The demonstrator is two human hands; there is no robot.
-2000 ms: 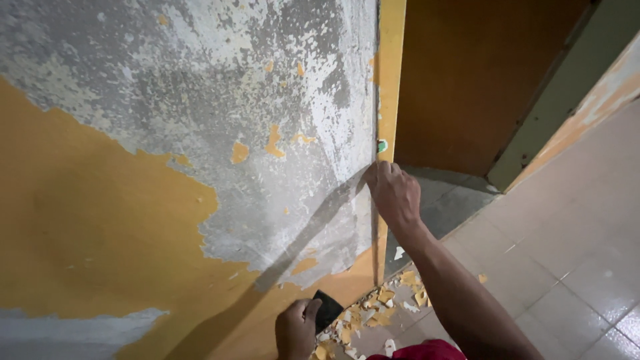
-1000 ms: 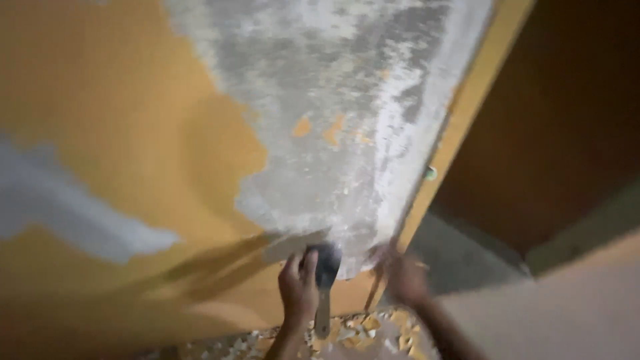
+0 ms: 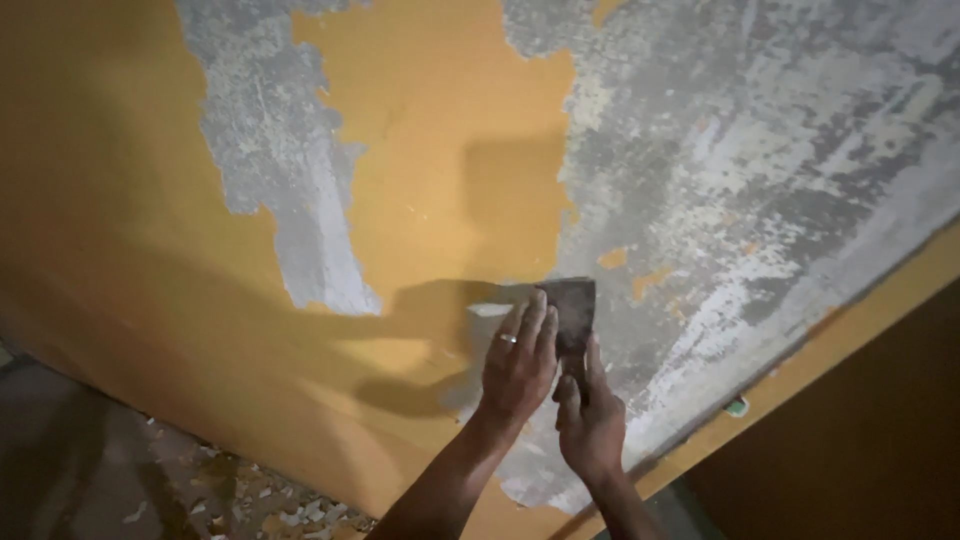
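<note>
A wide-bladed putty knife [image 3: 576, 315] lies against the wall, its blade edge up at the border between orange paint [image 3: 457, 187] and bare grey plaster [image 3: 637, 180]. My right hand [image 3: 594, 431] is closed around its handle, with a finger stretched along it toward the blade. My left hand [image 3: 521, 360], with a ring on one finger, has its fingertips on the blade's left side; its palm is over the wall. A narrower bare patch [image 3: 277, 150] shows in the paint farther left.
Paint flakes [image 3: 292, 510] litter the floor along the wall's foot at the lower left. An orange door frame edge [image 3: 795, 360] runs diagonally at the right, with a small green-and-white thing [image 3: 737, 406] on it. Beyond it is a dark brown surface [image 3: 840, 450].
The putty knife was in my left hand; my right hand now holds its handle. My right hand has left the door frame edge. The view has swung to the left.
</note>
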